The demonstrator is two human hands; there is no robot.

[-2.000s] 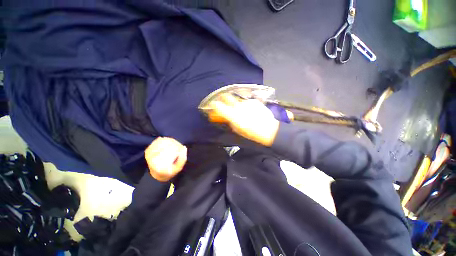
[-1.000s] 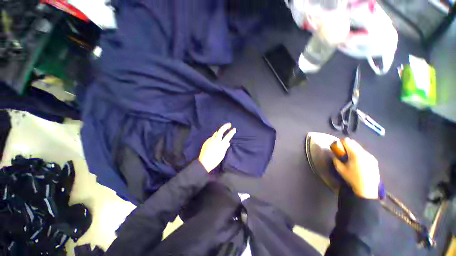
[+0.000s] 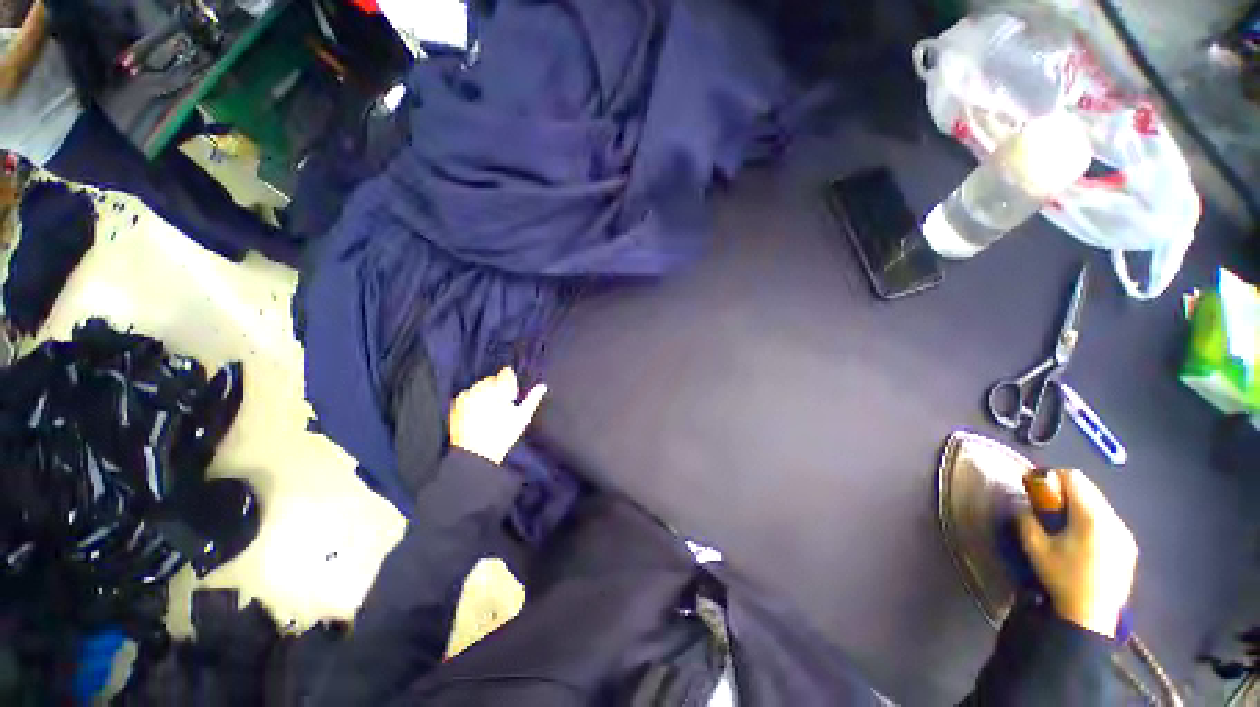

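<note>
The navy cloth (image 3: pixel 553 180) lies in a crumpled heap at the left and far side of the dark table cover (image 3: pixel 746 401). My left hand (image 3: pixel 491 413) is on the near part of the navy cloth, thumb apart from the fingers; whether it grips a fold cannot be told. The silver iron (image 3: pixel 978 518) stands on the dark cover at the right. My right hand (image 3: pixel 1085 548) is shut on its orange-brown handle. The hose runs from the iron's rear to the lower right edge.
A black phone (image 3: pixel 887 235), a clear bottle (image 3: pixel 984 207) and a white plastic bag (image 3: pixel 1126 152) lie at the far right. Shears (image 3: pixel 1045 387), a small white-and-blue cutter (image 3: pixel 1094 423) and a green packet (image 3: pixel 1224 345) are nearer. Black pieces (image 3: pixel 125 456) are heaped at the left.
The navy panel that lay flat under my left hand has been drawn left into the heap, baring the dark cover. The camera view has shifted; the iron remains in my right hand.
</note>
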